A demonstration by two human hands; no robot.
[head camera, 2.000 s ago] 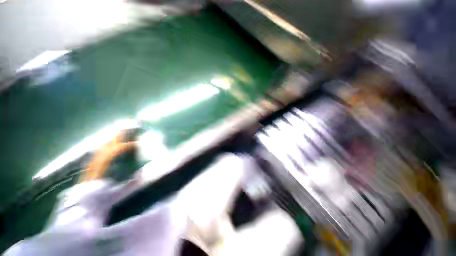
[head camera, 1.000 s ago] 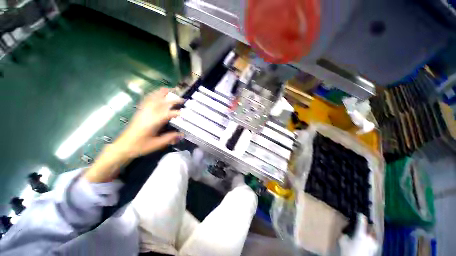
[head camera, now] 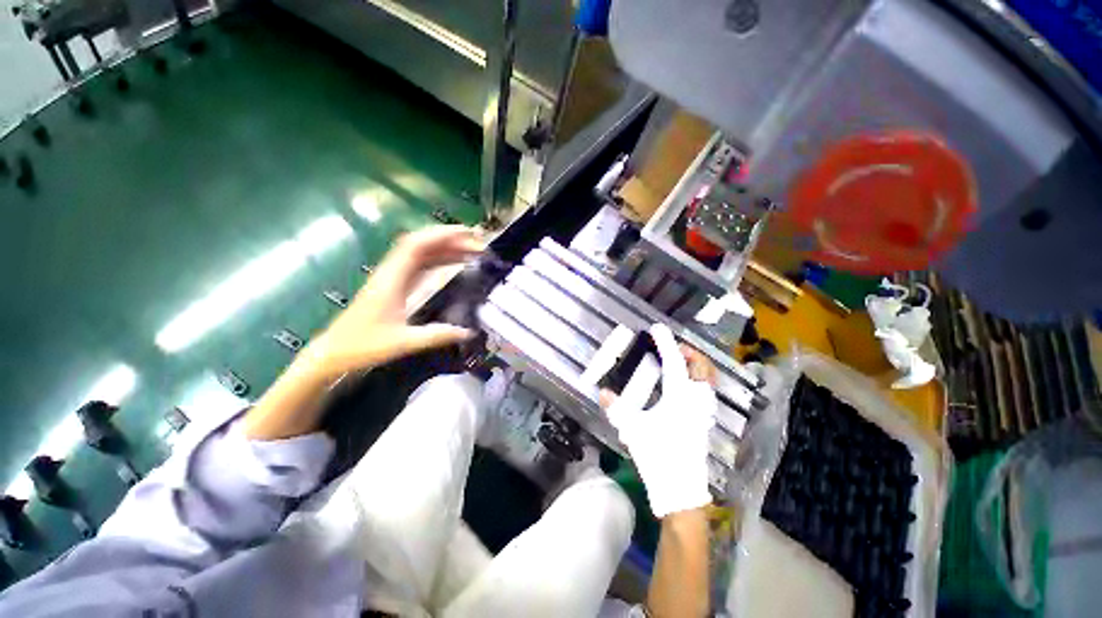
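Note:
My right hand [head camera: 665,423], in a white glove with some bare fingertips, is at the white-and-black jig [head camera: 607,355] on the grooved metal table [head camera: 544,298]. Its fingers are around a black part [head camera: 637,366] at the jig; the fingers partly hide it, and I cannot tell if it is fully seated. My left hand [head camera: 393,302] is bare, with thumb and fingers apart, at the table's left edge. A dark blurred patch lies between its fingertips and the table; I cannot make out what it is.
The green conveyor [head camera: 230,193] on the left carries black parts [head camera: 97,423] and a row of small fittings [head camera: 288,339]. The lined tray [head camera: 931,483] on the right holds black parts in rows. A red stop button [head camera: 888,199] on the grey machine head hangs above. A white wipe [head camera: 900,332] lies on yellow.
My right hand has moved from the parts tray up and left to the jig, with a black part at its fingers. My left hand stays by the table's left edge. The view has shifted.

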